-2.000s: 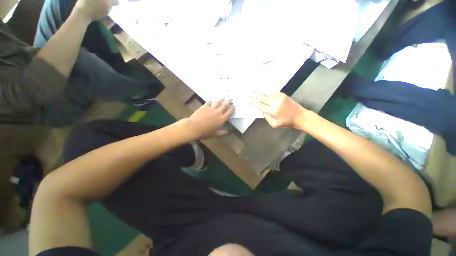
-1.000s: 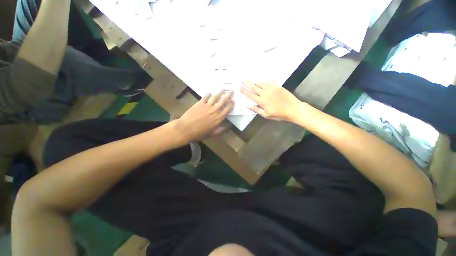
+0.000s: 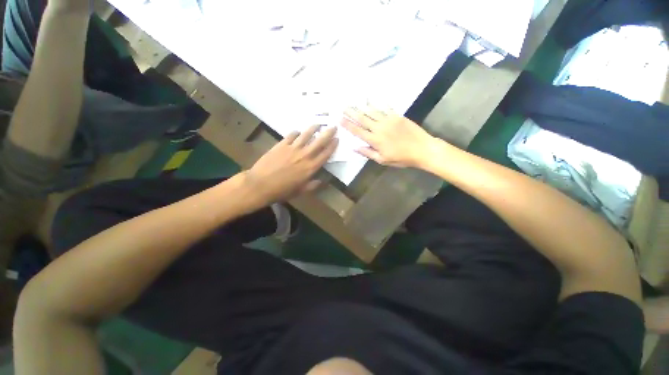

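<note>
A thin white printed paper or flat blank (image 3: pixel 331 126) lies at the near corner of the white table cover (image 3: pixel 242 80), its outline mostly lost in glare. My left hand (image 3: pixel 297 162) lies flat at its left side, fingers spread and palm down. My right hand (image 3: pixel 385 137) lies flat at its right side, fingers extended towards the left fingertips. Both hands press down; neither is seen gripping anything. The fingers hide parts of the paper.
Loose white pieces (image 3: pixel 381 57) lie further up the cover. Wooden pallet planks (image 3: pixel 389 198) project beyond it. A person's arm (image 3: pixel 50 95) and legs are at the left. At the right are a dark-clothed leg (image 3: pixel 587 117), a plastic-wrapped white bundle (image 3: pixel 579 172) and brown cardboard (image 3: pixel 653 234).
My right hand has gone from bunched fingers to lying flat, closer to my left hand. The view has shifted, so the table sits slightly higher and further left. The neighbour's arm at the left has moved.
</note>
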